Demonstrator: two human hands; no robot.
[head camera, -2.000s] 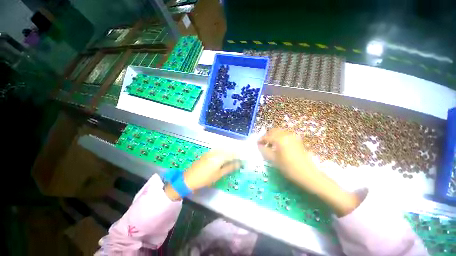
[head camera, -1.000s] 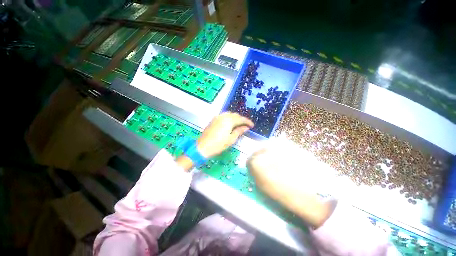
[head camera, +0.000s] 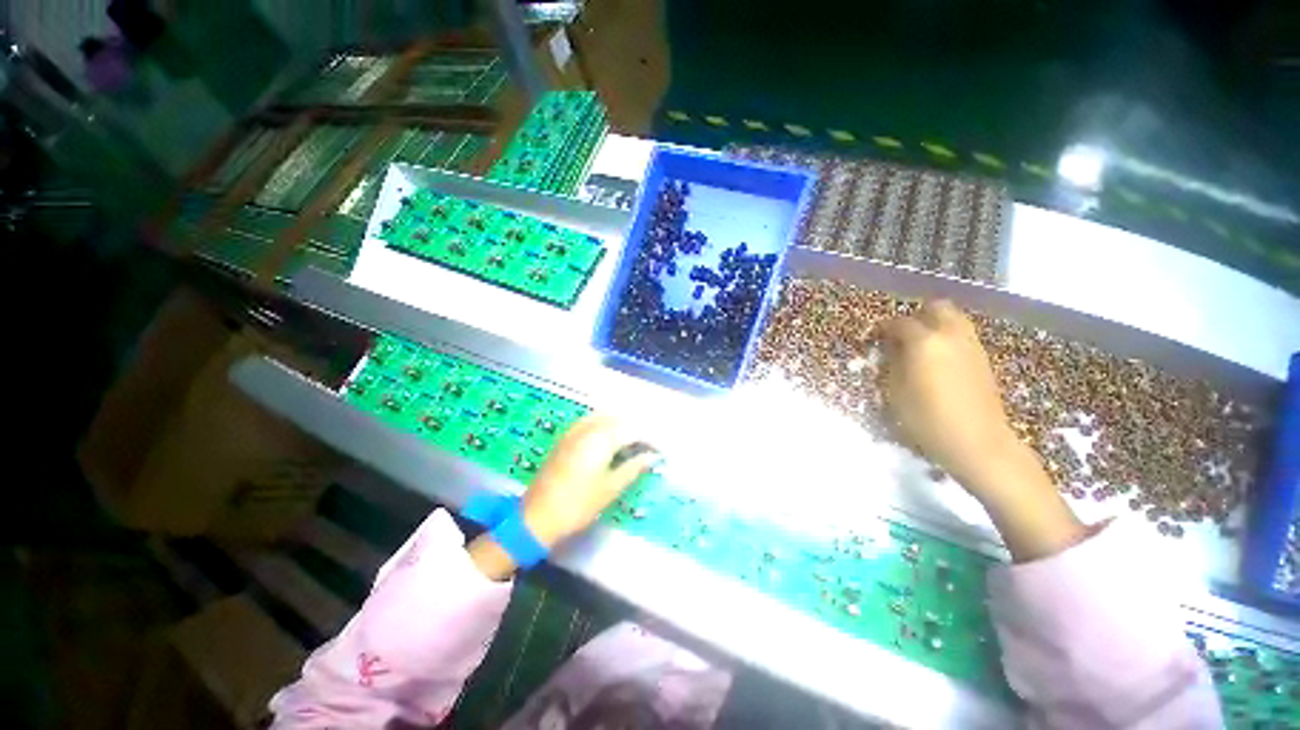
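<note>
My left hand (head camera: 582, 482), with a bright blue band at the wrist, is over the green PCB panel (head camera: 813, 563) in the rail. A small dark thing shows at its fingertips, too small to name. My right hand (head camera: 934, 378) is over the wide heap of copper-coloured components (head camera: 1126, 414), its fingers bent down at the heap's left part; whether they hold a piece cannot be told. The blue parts bin (head camera: 801, 193) with black components (head camera: 684, 335) stands left of the heap. Glare washes out part of the panel.
Another PCB panel (head camera: 456, 407) lies in the rail at left. Spare PCB panels (head camera: 492, 245) lie on the raised shelf, with a stack (head camera: 549, 140) behind. A component tray (head camera: 905, 214) is behind the heap. A second blue bin (head camera: 1276, 499) stands at the right edge.
My right hand has moved from over the panel to the copper-coloured heap. My left hand has moved from the black components' bin edge back down to the panel. The camera view has shifted slightly.
</note>
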